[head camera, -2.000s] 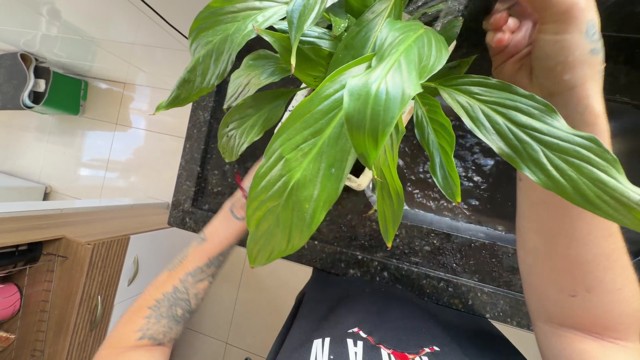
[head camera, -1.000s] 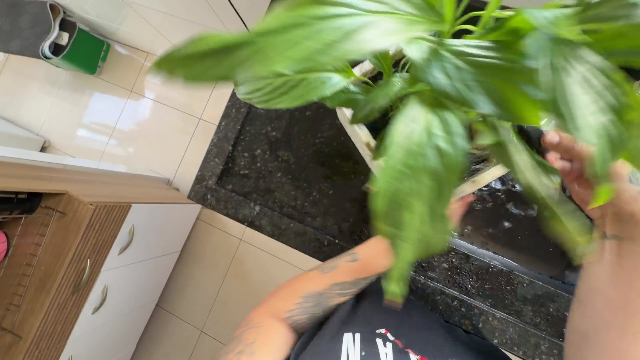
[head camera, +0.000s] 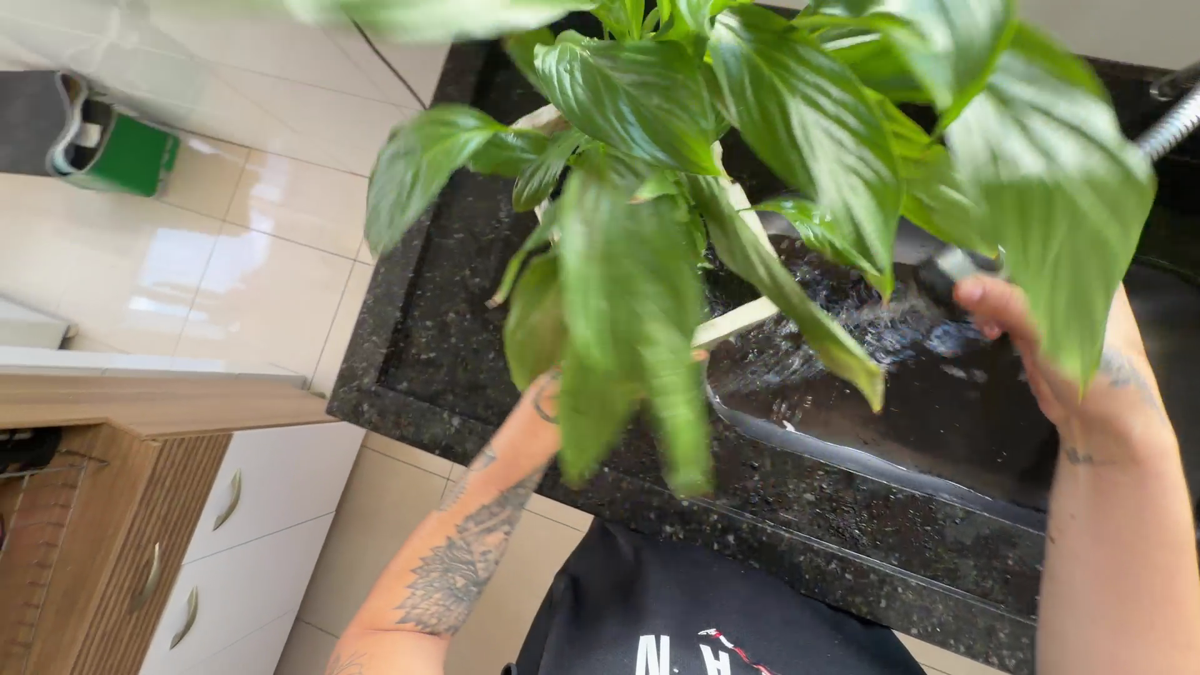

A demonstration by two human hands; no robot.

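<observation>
A leafy green potted plant [head camera: 628, 103] fills the upper middle, its long leaves hanging down. Its white square planter [head camera: 736, 323] shows only in parts of the rim, tilted at the edge of the sink. My left hand [head camera: 551, 380] is mostly behind the leaves at the planter's near side; its fingers are largely hidden. On the right, my right hand [head camera: 1008, 319] is closed around a dark faucet spray head [head camera: 942, 272], partly behind a leaf. Water churns below it in the sink basin [head camera: 872, 403], which holds dark water.
A black speckled granite countertop [head camera: 450, 272] surrounds the sink. A metal faucet hose [head camera: 1172, 127] rises at the upper right. At left stand white drawers [head camera: 258, 487] with curved handles and a wooden cabinet [head camera: 141, 562]. A green box [head camera: 131, 155] is on the tiled floor.
The planter has shifted away from its earlier place, and more of the sink shows. The spray head in my right hand has come into sight, with churning water beside it.
</observation>
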